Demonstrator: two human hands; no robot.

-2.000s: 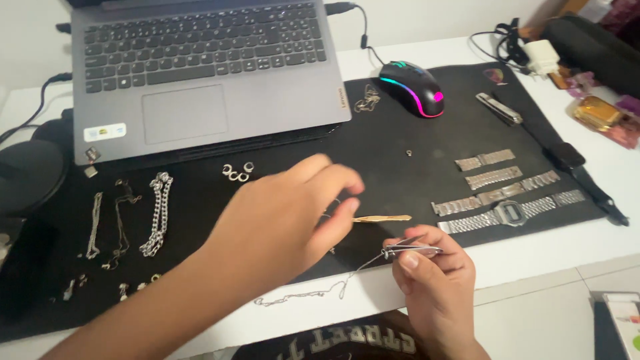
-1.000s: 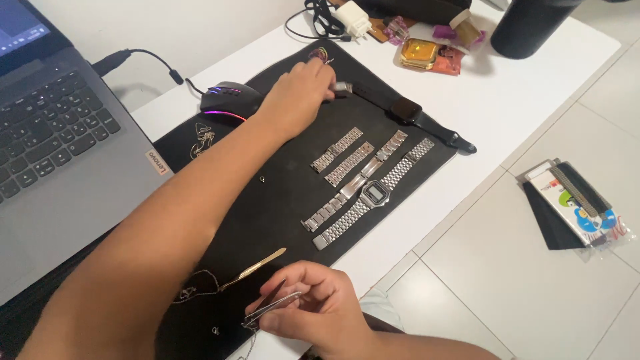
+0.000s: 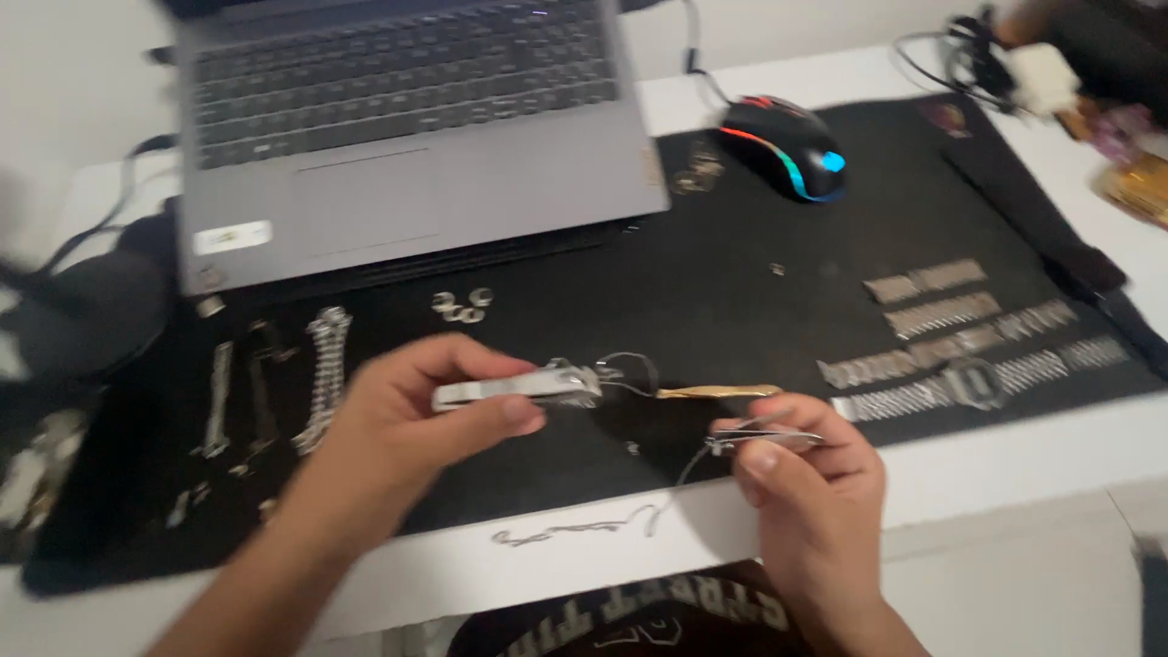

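A silver metal tool (image 3: 516, 388), which looks like a large nail clipper, is gripped in my left hand (image 3: 438, 401) above the black mat. My right hand (image 3: 808, 474) pinches a smaller metal nail clipper (image 3: 766, 438); a thin chain (image 3: 593, 527) trails from it onto the white desk edge. Between my hands a slim gold-coloured piece (image 3: 716, 392) rests on the mat, beside a thin looped strand (image 3: 639, 360). Several metal watch bands (image 3: 944, 315) and a digital watch (image 3: 976, 383) lie to the right. Rings (image 3: 463, 306) and a thick chain (image 3: 324, 379) lie left.
An open laptop (image 3: 392, 201) stands at the back, with a lit mouse (image 3: 785, 151) beside it. A dark-strapped smartwatch (image 3: 1090, 269) lies at the mat's right edge. A charger (image 3: 1045, 78) and cables sit at the back right. A dark round object (image 3: 100, 301) stands left.
My left hand has come back from the mat's far right corner and now holds the silver tool that lay there. My right hand still holds the smaller clipper. The view has swung back left.
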